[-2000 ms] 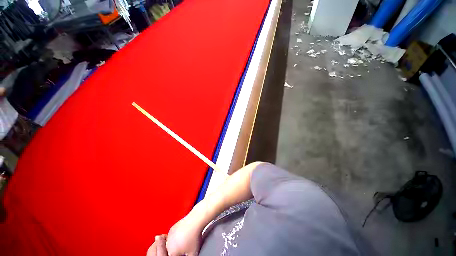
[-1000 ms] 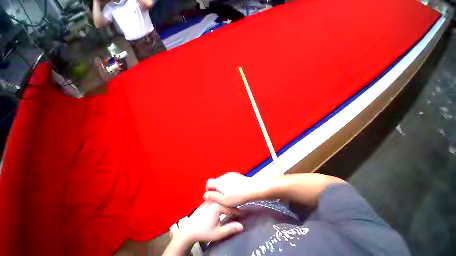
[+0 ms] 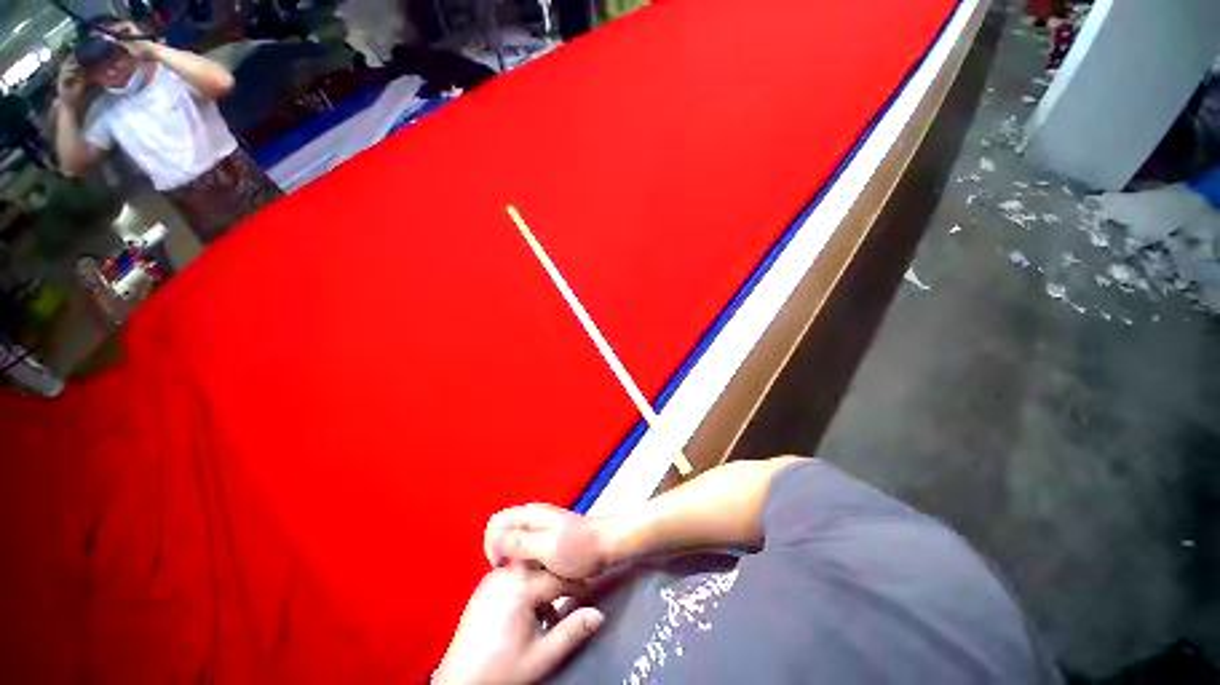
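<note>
Bright red fabric [image 3: 401,361] covers most of the long table, smooth in the middle and wrinkled at the lower left. A thin pale wooden stick [image 3: 582,317] lies across it, its near end over the blue plies [image 3: 749,292] and white underlay paper [image 3: 803,261]. My right hand [image 3: 549,541] is at the near table edge in front of my body, its fingers curled and touching my left hand. My left hand [image 3: 519,626] is just below, its thumb apart and its fingertips partly hidden. I see nothing held, but the space between the hands is hidden.
A person [image 3: 167,127] in a white shirt stands beyond the table's far side, both hands raised to the head. The end cutter [image 3: 131,268] is at the far left. The brown table edge [image 3: 856,238] runs away. White scraps lie on the grey floor [image 3: 990,415] near a pale pillar [image 3: 1124,87].
The view swung left, then partly back right. The person at the far side came into view. My left hand came into view, beside my right. The stick still lies across the fabric.
</note>
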